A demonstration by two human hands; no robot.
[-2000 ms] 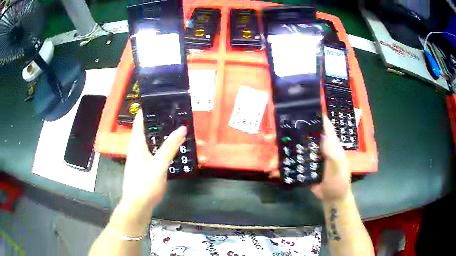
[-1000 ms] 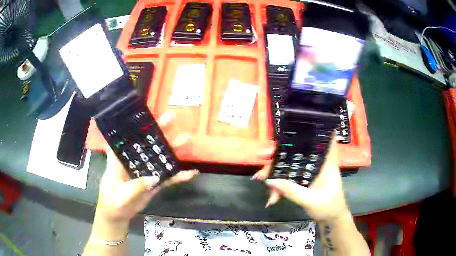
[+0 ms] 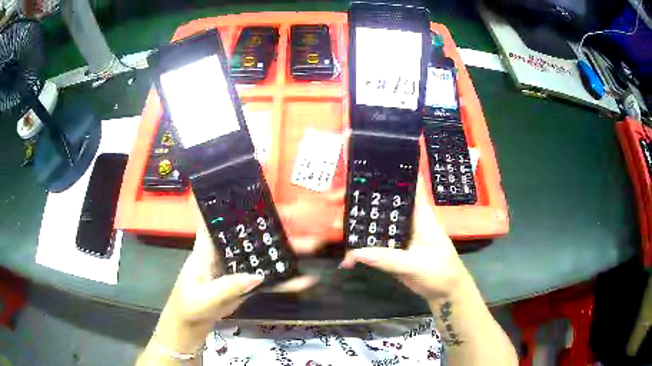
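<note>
My left hand (image 3: pixel 207 289) holds an open flip phone (image 3: pixel 247 221) by its lower end, tilted to the left, its screen lit white and my thumb at the bottom keys. My right hand (image 3: pixel 407 261) holds another open flip phone (image 3: pixel 382 168) almost upright, its lit screen showing dark characters. Both phones are above the orange-red tray (image 3: pixel 314 223). Closed black flip phones with gold marks lie in the tray, at the left (image 3: pixel 166 168) and at the top (image 3: pixel 311 51). An open flip phone (image 3: pixel 452 161) lies in the right pockets. A white paper slip (image 3: pixel 316 159) lies in a middle pocket.
A dark smartphone (image 3: pixel 103 206) lies on white paper (image 3: pixel 57 246) at the left. A dark fan (image 3: pixel 61 143) and a pale post (image 3: pixel 89 43) stand behind it. A white-edged object (image 3: pixel 550 71) and a blue item (image 3: pixel 590 78) are at the upper right. Red stools show below the table.
The left phone has moved right and turned more upright. The right phone has moved left and straightened, uncovering the open phone in the tray. Its screen now shows characters instead of a coloured picture.
</note>
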